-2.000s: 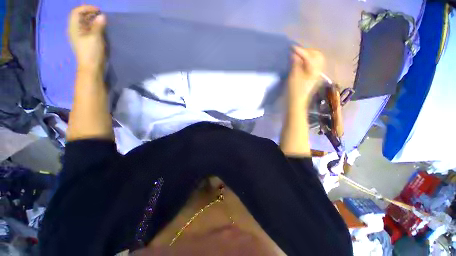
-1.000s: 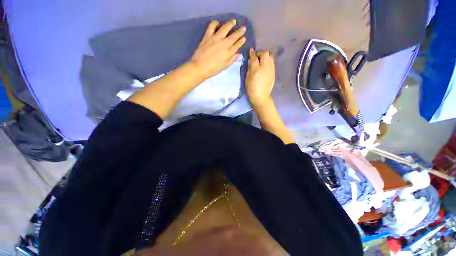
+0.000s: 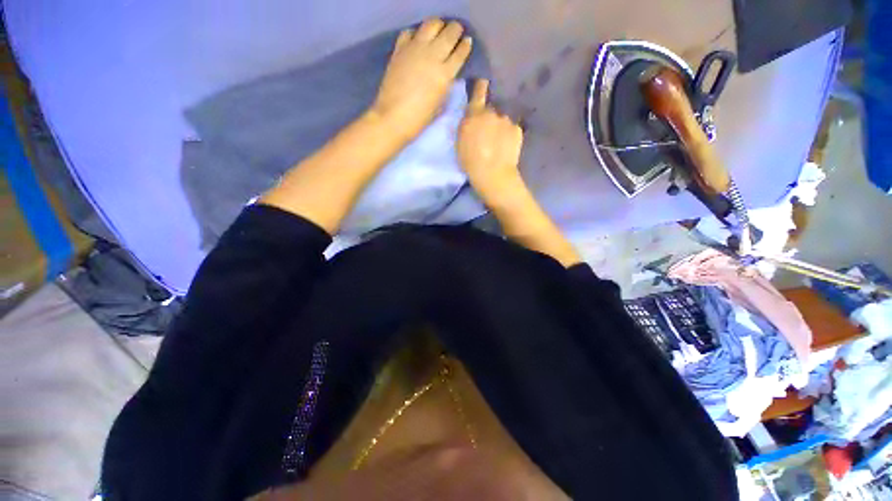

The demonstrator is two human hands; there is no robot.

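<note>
The dark grey garment [image 3: 293, 98] lies on the pressing table with its pale side [image 3: 411, 166] showing nearest me. My left hand [image 3: 425, 68] lies palm down on the garment's right end, fingers slightly apart. My right hand [image 3: 489, 142] is at the garment's right edge, index finger extended and the other fingers curled; whether it pinches cloth cannot be told. The steam iron [image 3: 641, 122], with a brown handle and bright metal rim, rests on the table to the right of my right hand, touched by neither hand.
The lavender table cover [image 3: 548, 186] has dark wet spots beyond my right hand. A dark grey rest pad [image 3: 787, 29] is at the table's far right. The hose [image 3: 831, 272] runs right from the iron. Cloth heaps [image 3: 734, 323] lie at lower right, and dark cloth [image 3: 122, 289] hangs at left.
The garment, earlier stretched up between both hands, now lies on the table. My hands moved together at its right end. Since a second ago, my right index finger has extended along the edge.
</note>
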